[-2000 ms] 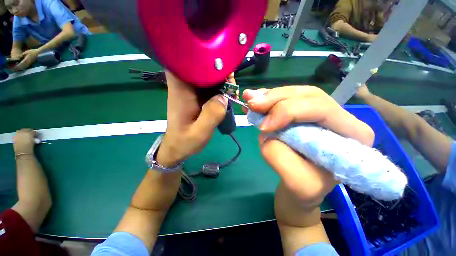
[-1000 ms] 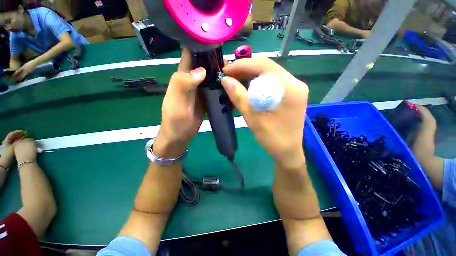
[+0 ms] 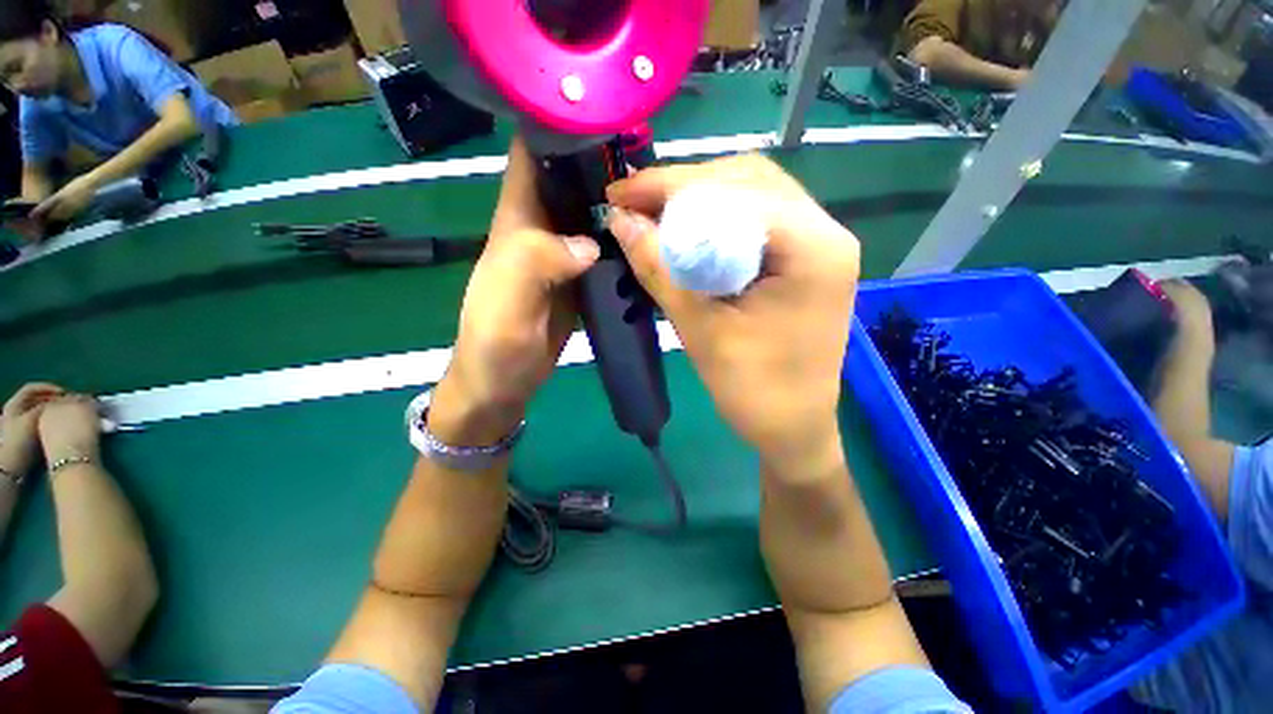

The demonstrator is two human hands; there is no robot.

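Note:
The hair dryer's magenta ring head [image 3: 614, 91] is at the top centre, its dark handle [image 3: 624, 356] slanting down below it. My left hand [image 3: 519, 314] is closed around the upper handle, thumb on its front. My right hand [image 3: 761, 300] holds the pale wrapped-handle tool [image 3: 713, 240], seen end-on, with fingertips at the opening in the upper handle. A small part and reddish wires show there; the tool's tip is hidden. The power cord [image 3: 673, 488] runs from the handle bottom to an inline block [image 3: 584, 511] and a bundled loop on the green surface.
A blue bin [image 3: 963, 537] full of black brackets is at the right. A grey post [image 3: 998, 154] slants behind it. A dark handle with cord [image 3: 391, 251] lies on the line. Other people's arms are at left and right; a person in blue sits at the upper left.
The ring head has swung up from its close, low position and the handle now shows. The tool has turned from sideways to end-on. In the last second, my hands moved only slightly.

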